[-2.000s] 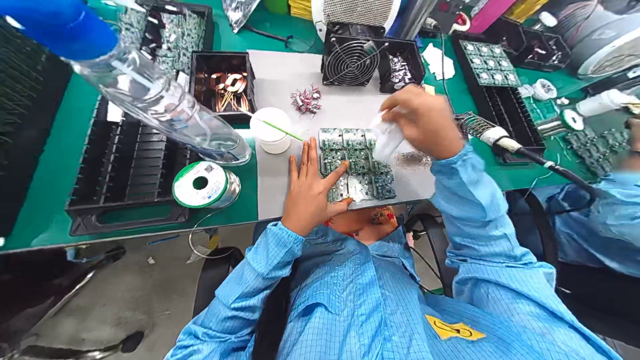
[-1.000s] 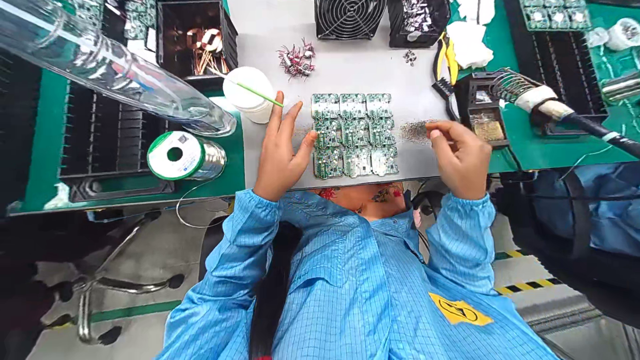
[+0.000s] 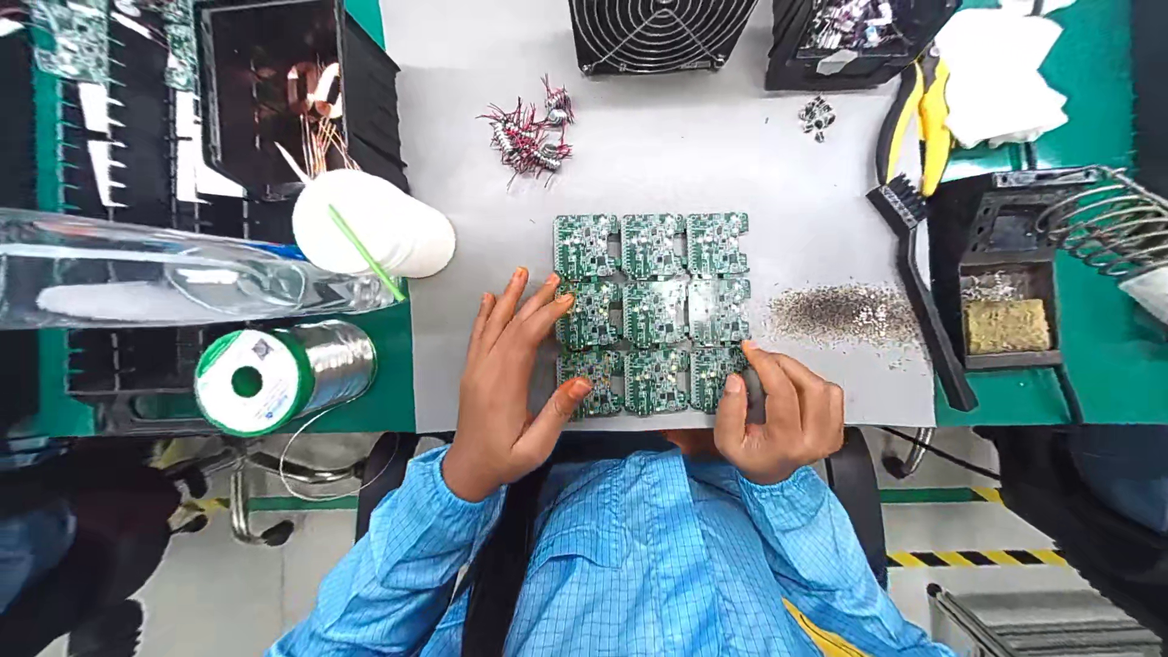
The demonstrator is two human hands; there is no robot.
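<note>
A panel of several green circuit boards in a square grid lies flat on the grey mat. My left hand rests at its left edge, fingers spread, fingertips touching the boards. At the lower right corner, the thumb and forefinger of my right hand touch the panel's edge; whether they pinch it I cannot tell. To the right lies a scatter of small dark and light bits, with a black anti-static brush beside it. Above the panel is a pile of small components with red leads.
A solder spool, a white container and a clear bottle stand left. Behind are a black fan and a parts bin. Yellow-handled pliers, white cloth and a soldering iron stand are at the right.
The white wipe in my right hand two seconds ago is no longer in it. My right hand has moved from beside the scattered bits to the panel's lower right corner. My left hand stays at the left edge.
</note>
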